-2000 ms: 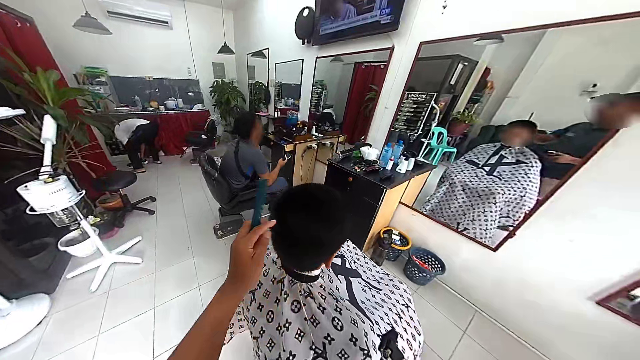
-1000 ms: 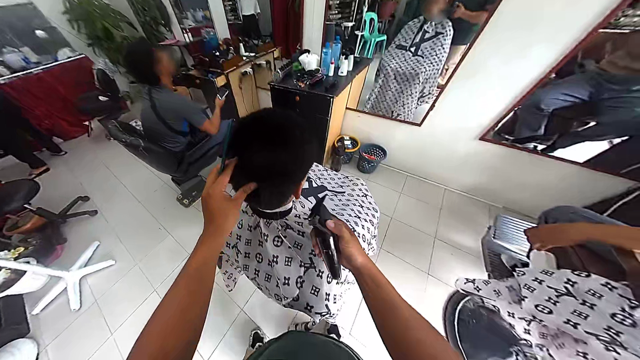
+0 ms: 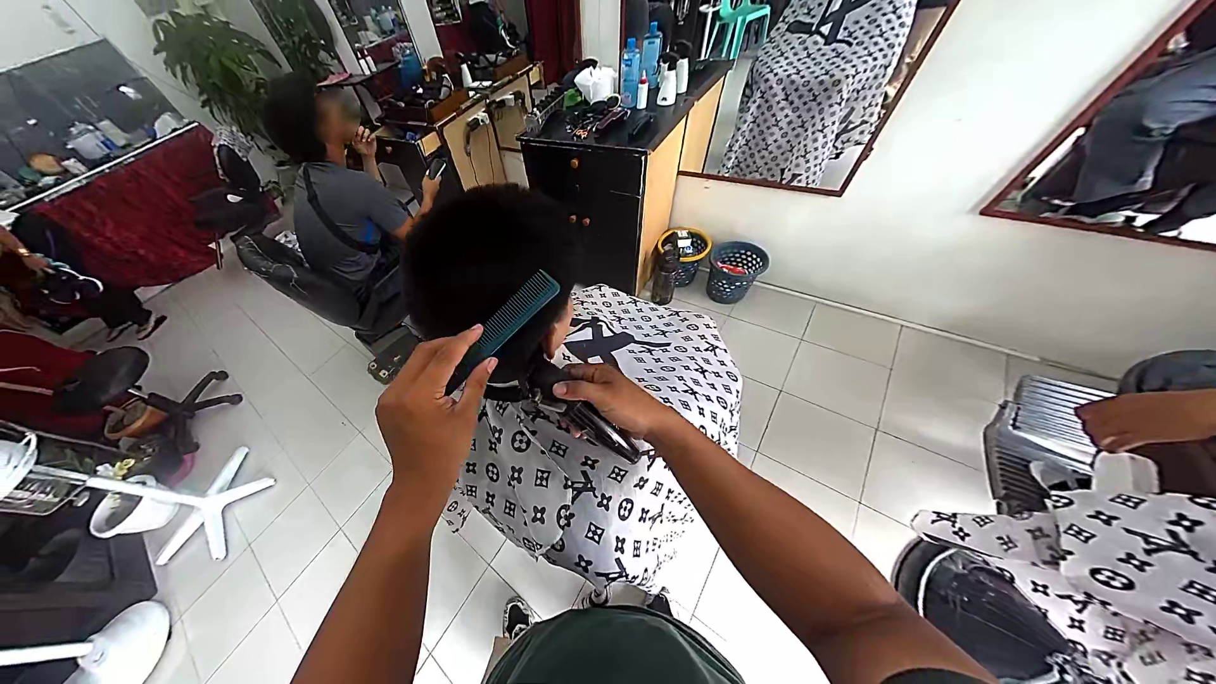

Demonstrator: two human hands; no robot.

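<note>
A seated person's dark-haired head is in the middle, above a white barber cape with a black pattern. My left hand holds a teal comb by its end, with the teeth slanting up over the back of the head. In my right hand is a dark hair clipper, its head end at the nape below the ear. The blade is hidden against the neck.
Ahead stands a black cabinet bearing bottles and tools, with two plastic baskets beside it. Another person sits at left. A white wheeled stand base is at lower left. Right, a caped person's arm lies by a salon chair.
The comb has swung from upright at the head's left side to a slant across its back. My right hand and clipper have moved closer to the nape.
</note>
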